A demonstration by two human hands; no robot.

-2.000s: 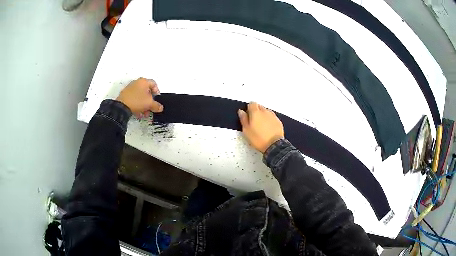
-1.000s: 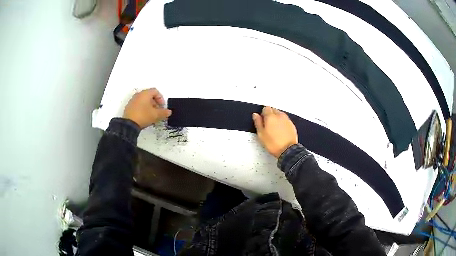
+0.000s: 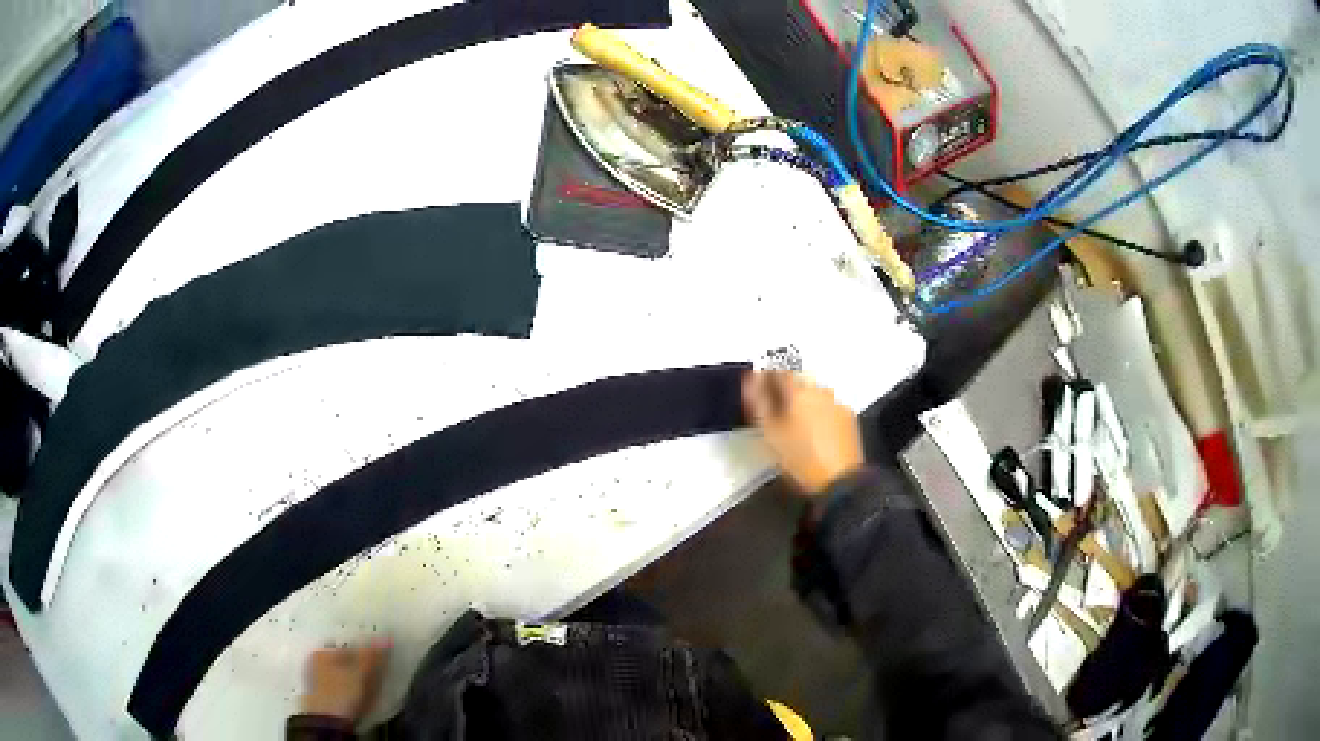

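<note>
The near black curved band (image 3: 434, 471) lies along the front edge of the white table (image 3: 680, 304). My right hand (image 3: 801, 427) is at the band's right end, fingertips on or beside its edge; it is blurred, and whether it pinches the cloth is unclear. My left hand (image 3: 345, 680) is low and blurred near the table's front edge, off the band, with nothing seen in it. A wider dark green curved stack (image 3: 319, 290) lies mid-table, with a white curved edge showing under it. A thin black band (image 3: 290, 80) lies beyond it.
A steam iron (image 3: 630, 138) rests on a dark pad (image 3: 594, 217) behind the band's right end. A red and grey box (image 3: 927, 94) and blue hose (image 3: 1129, 159) are beyond. Scissors (image 3: 1021, 485) and offcuts (image 3: 1071, 434) lie on the side table at right. Crumpled fabric (image 3: 26, 290) is at far left.
The view has swung right to the iron and side table. My right hand has moved to the band's right end. My left hand has left the band's left end and is lower.
</note>
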